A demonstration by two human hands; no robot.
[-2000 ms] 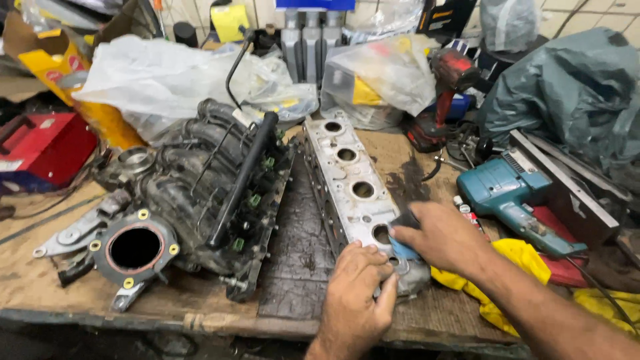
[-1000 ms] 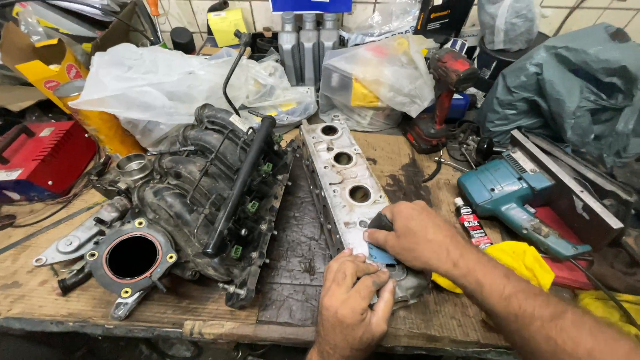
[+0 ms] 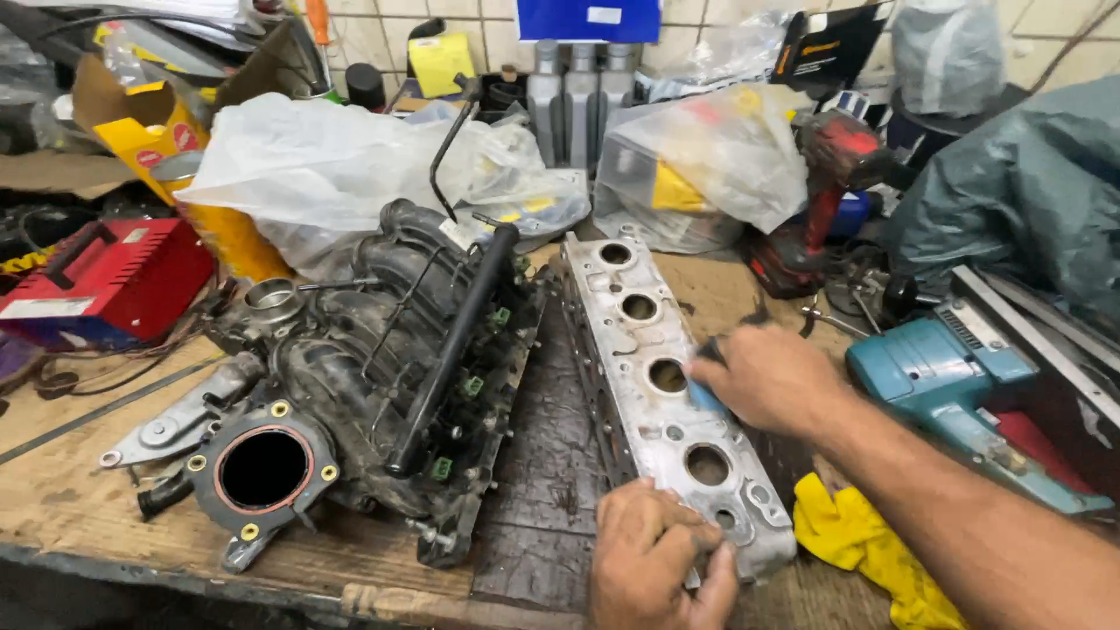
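Note:
A long metal engine part with a row of round ports [image 3: 652, 341], apparently a cylinder head, lies on the bench right of centre. My right hand [image 3: 770, 381] presses a small blue pad or scraper [image 3: 705, 395] on its top face, beside the third port from the back. A dark piece shows at my fingertips. My left hand [image 3: 661, 556] grips the near left edge of the metal part, fingers curled over it. Left of it sits a black plastic intake manifold [image 3: 394, 350] with a round flanged opening [image 3: 262, 468] facing forward.
A teal power tool [image 3: 945, 367] and a yellow cloth [image 3: 866, 538] lie at the right. Behind them stands a red cordless drill [image 3: 827, 197]. Plastic bags [image 3: 350, 166], grey bottles [image 3: 581, 109] and a yellow carton [image 3: 166, 140] line the back. A red charger-like box [image 3: 105, 280] is at left.
My right hand, with the blue piece, has moved away from me along the metal part, from near its close end to beside the third port. My left hand stays at the near end.

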